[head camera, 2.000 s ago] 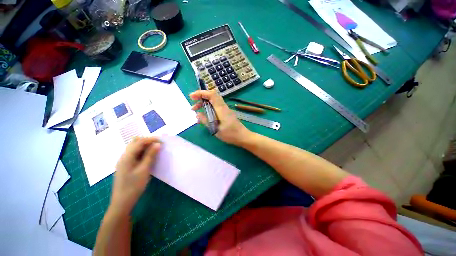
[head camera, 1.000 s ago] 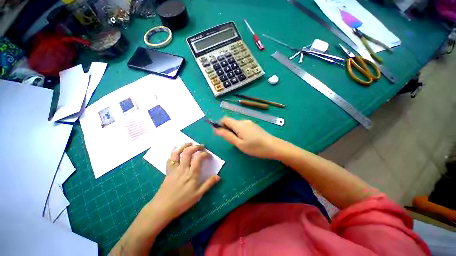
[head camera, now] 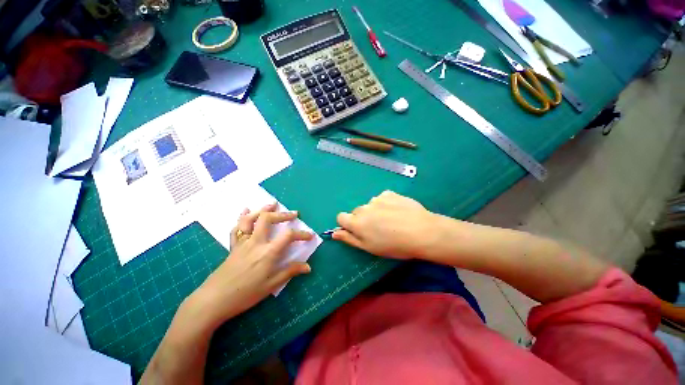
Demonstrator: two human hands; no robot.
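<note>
A white card lies on the green cutting mat, its upper left part beside or over the reference printout. My left hand lies flat on the card with its fingers spread, a ring on one finger. My right hand is closed around the utility knife. Only the knife's front end shows, at the card's right corner; the rest is hidden in my fist. Whether the tip touches the card is too small to tell.
Above my hands lie a calculator, smartphone, short steel ruler, scratch awl and pencil. A long steel ruler and scissors lie at right. Large card sheets cover the left.
My left hand has gone from holding the raised card to pressing it on the mat. My right hand has moved down with the knife to the card's right corner.
</note>
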